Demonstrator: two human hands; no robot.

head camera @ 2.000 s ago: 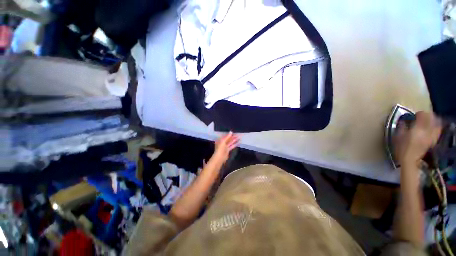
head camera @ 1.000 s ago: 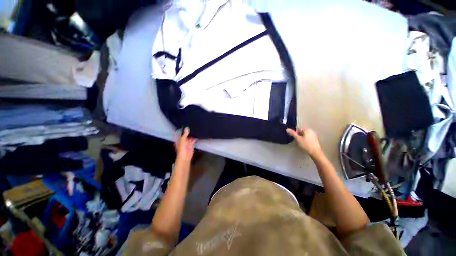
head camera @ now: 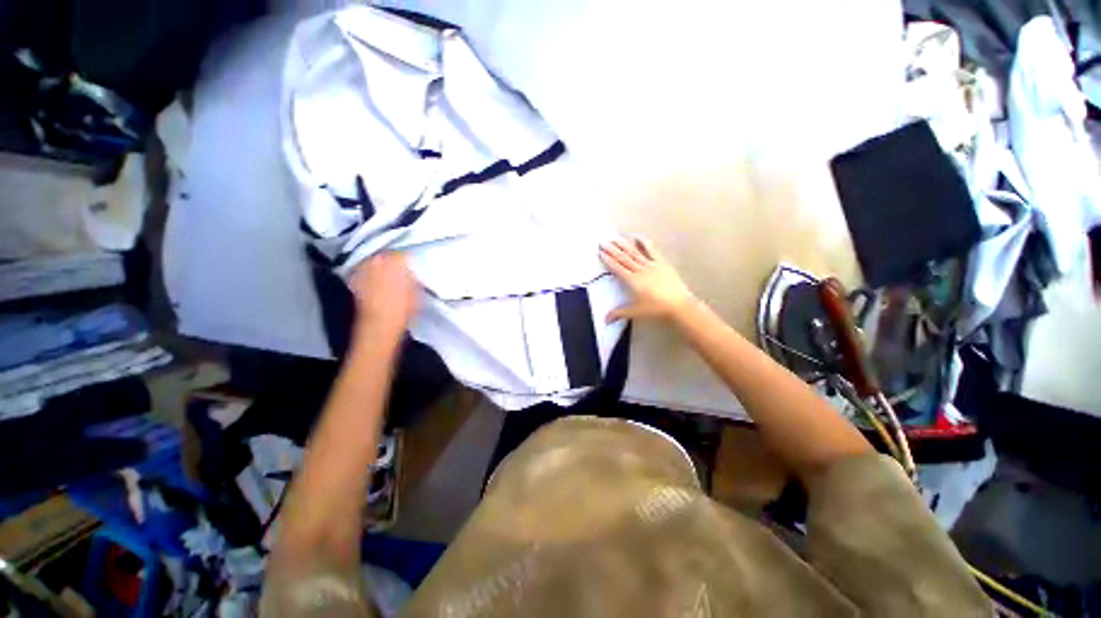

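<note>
The black-and-white garment (head camera: 483, 254) lies on the pale pressing table (head camera: 700, 157), its upper part bunched and folded. Its lower part hangs over the table's front edge, with a black rectangle (head camera: 578, 338) on white cloth near its right side. My left hand (head camera: 384, 296) is on the garment's left part, slightly blurred; its fingertips are not clear. My right hand (head camera: 646, 280) lies at the garment's right edge with fingers spread. The steam iron (head camera: 799, 320), with a brown handle, rests at the table's right front, untouched.
A loose black square (head camera: 906, 203) lies at the table's right. White and grey cloth (head camera: 1008, 229) is heaped beyond it. Folded layers (head camera: 73, 344) are stacked at left. Scraps lie below left, and the iron's cords (head camera: 896, 435) trail at lower right.
The iron was released between the two earlier frames. Since then, the garment has shifted towards me, its black lower band now over the front edge. Both hands have moved further onto the cloth.
</note>
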